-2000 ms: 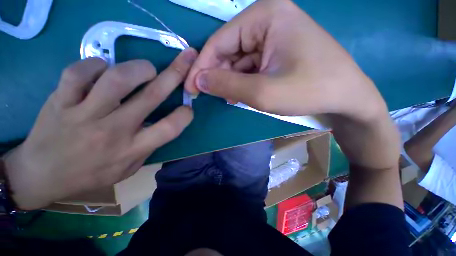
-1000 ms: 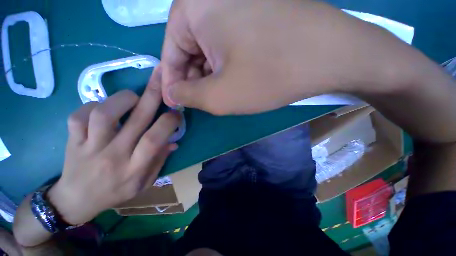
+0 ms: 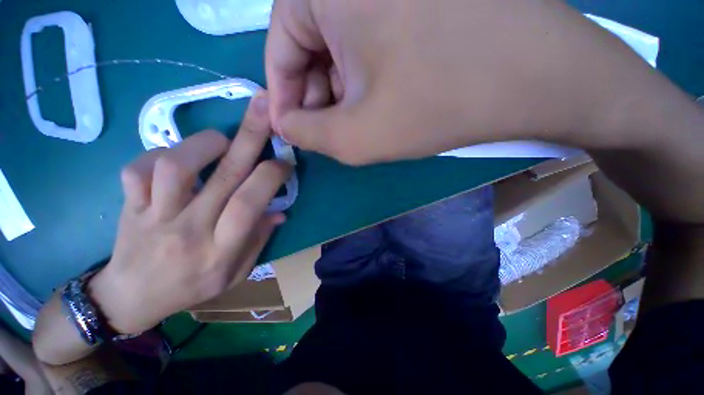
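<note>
A white rounded-square frame [image 3: 160, 121] lies on the green bench under my hands. My left hand [image 3: 193, 212] is spread over it, with fingertips pressing on its right side. My right hand [image 3: 340, 92] has thumb and forefinger pinched together at that same side. What the pinch holds is hidden or too small to tell. A thin pale wire [image 3: 166, 62] curves from the frame's top near my fingers to the left, across a second loose frame [image 3: 85, 92].
Another white part [image 3: 224, 11] lies at the top. White sheets lie at the left [image 3: 14, 208] and under my right wrist [image 3: 502, 149]. Open cartons [image 3: 556, 193] holding clear-wrapped pieces stand below the bench edge. A red bin [image 3: 583, 318] is on the floor. Another person's arm [image 3: 27, 362] shows at lower left.
The view has shifted since two seconds ago, so more of the second frame and the wire shows. Both hands stay at the frame's right side. The right fingertips have moved slightly up along it.
</note>
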